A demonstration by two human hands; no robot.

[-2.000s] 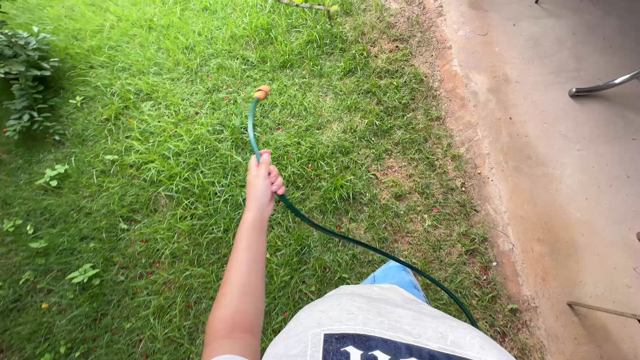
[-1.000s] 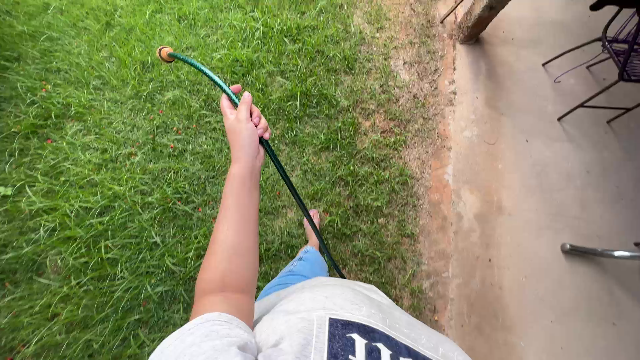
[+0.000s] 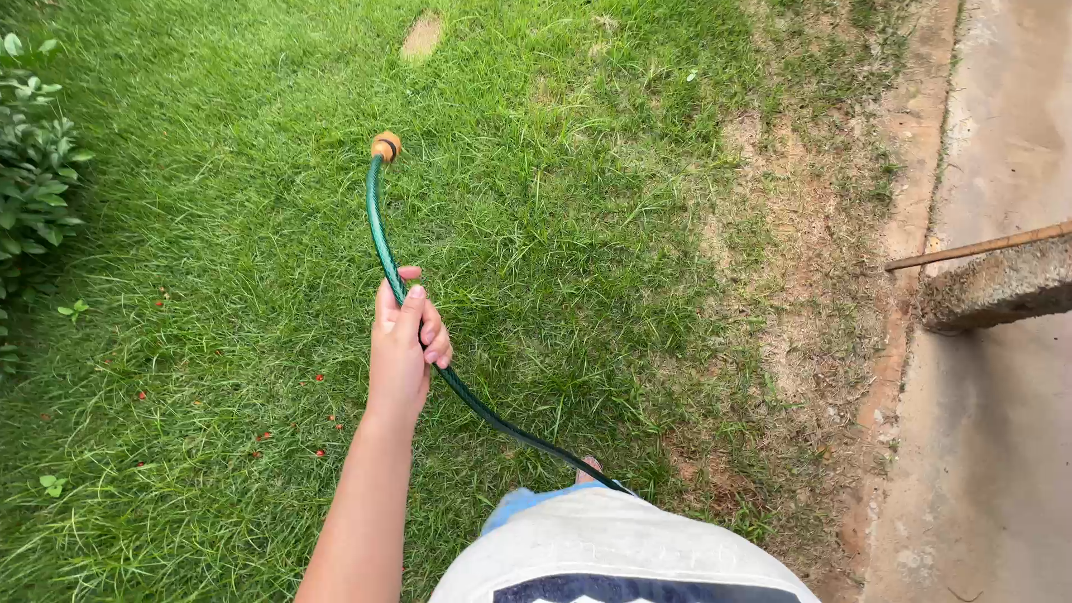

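My left hand (image 3: 406, 331) is closed around a green garden hose (image 3: 494, 416) a short way below its end. An orange hose connector (image 3: 386, 146) with a dark ring caps that end, held out over the grass beyond my fingers. From my hand the hose curves down and right to my waist, where my light shirt hides the rest. My right hand is out of the picture. No water is seen coming from the connector.
Grass (image 3: 536, 251) lies under the hose, with a leafy shrub (image 3: 38, 167) at the left edge. On the right, bare soil borders a concrete slab (image 3: 988, 435), where a rough post (image 3: 997, 285) stands beside a thin brown rod (image 3: 980, 249).
The view has moved along the lawn; the chairs on the slab have left it. My left hand has kept hold of the hose, whose end has swung to point more straight ahead than one second ago.
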